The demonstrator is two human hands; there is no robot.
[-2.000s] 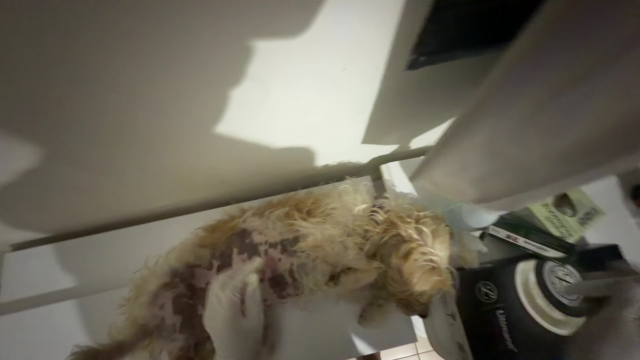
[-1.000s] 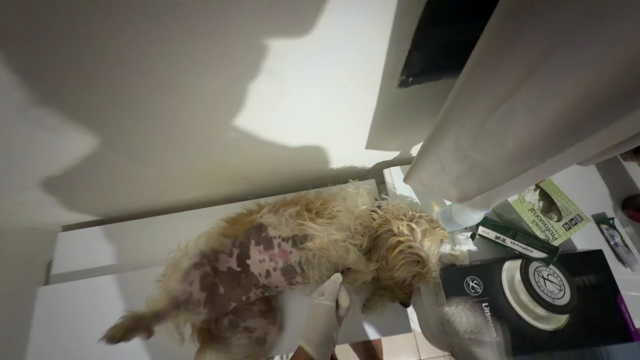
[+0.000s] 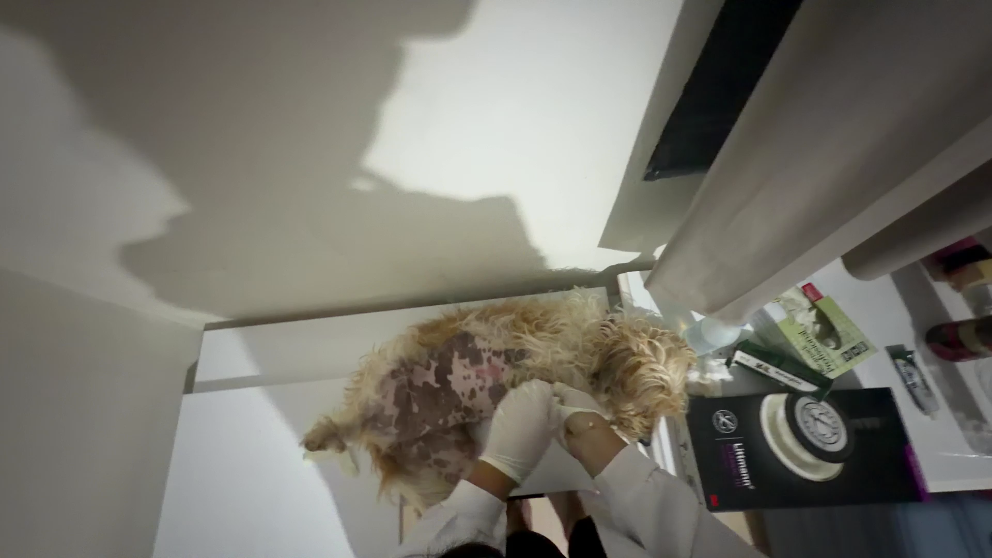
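Note:
A curly tan dog (image 3: 535,341) lies on its side on a white table (image 3: 232,457), its head toward the right and a shaved, mottled pink and dark patch on its flank and belly. Both of my hands wear pale gloves and meet close together at the dog's chest and front legs. My left hand (image 3: 519,430) has bent fingers, with the fingertips against the other hand. Beside it, my right hand (image 3: 577,407) is curled near the dog's neck. Whatever lies between the fingers is hidden, so I cannot tell if either hand holds something.
Right of the dog lie a black Littmann stethoscope box (image 3: 883,449), a dark green carton (image 3: 779,368), a green tissue or glove box (image 3: 841,329) and a small packet (image 3: 913,380). A dark bottle (image 3: 961,339) is at the far right. Large pale rolls (image 3: 821,155) hang above; a wall (image 3: 271,194) stands behind.
My hands, apart one second ago with the right one near the stethoscope box, have come together at the dog's chest. The right hand has moved left.

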